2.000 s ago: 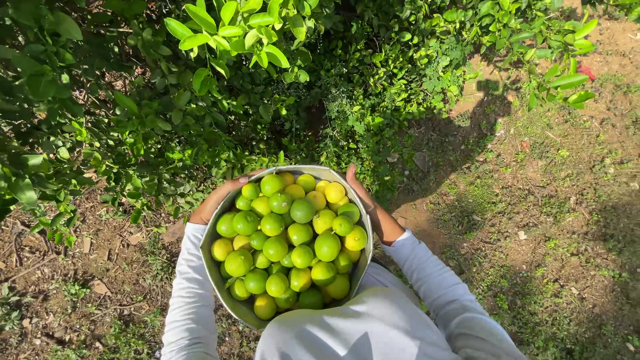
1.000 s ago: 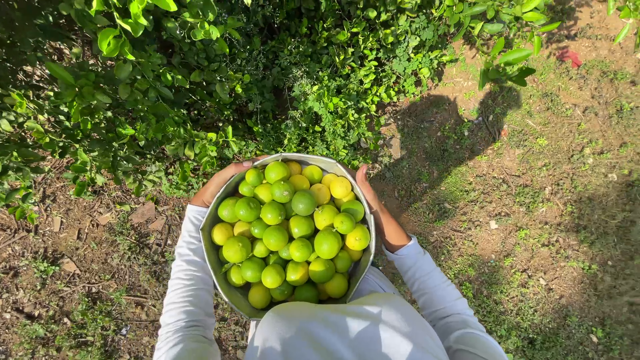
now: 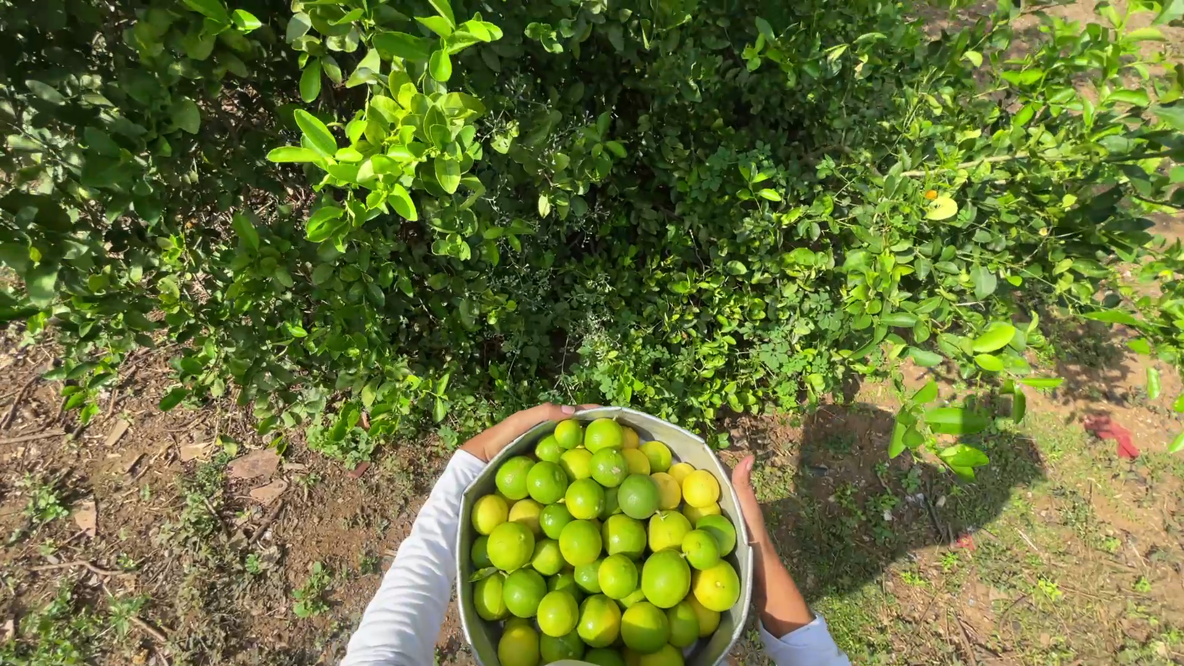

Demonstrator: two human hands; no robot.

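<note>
A round metal container (image 3: 465, 573) with a pale rim sits at the bottom centre, filled with green and yellow limes (image 3: 580, 542). My left hand (image 3: 520, 428) grips its upper left side, the fingers partly hidden behind the rim. Against the right side of the container rests my right hand (image 3: 757, 518), its thumb pointing up beside the rim and its other fingers hidden. Both forearms wear white sleeves.
Dense leafy bushes (image 3: 573, 231) fill the upper part of the view, and a branch (image 3: 957, 430) hangs low at the right. Dry soil with sparse weeds (image 3: 313, 592) lies below. A red scrap (image 3: 1110, 435) is on the ground at the right.
The view has tilted up, so the container and both hands appear lower and more of the bushes shows. Both hands keep their places on the container.
</note>
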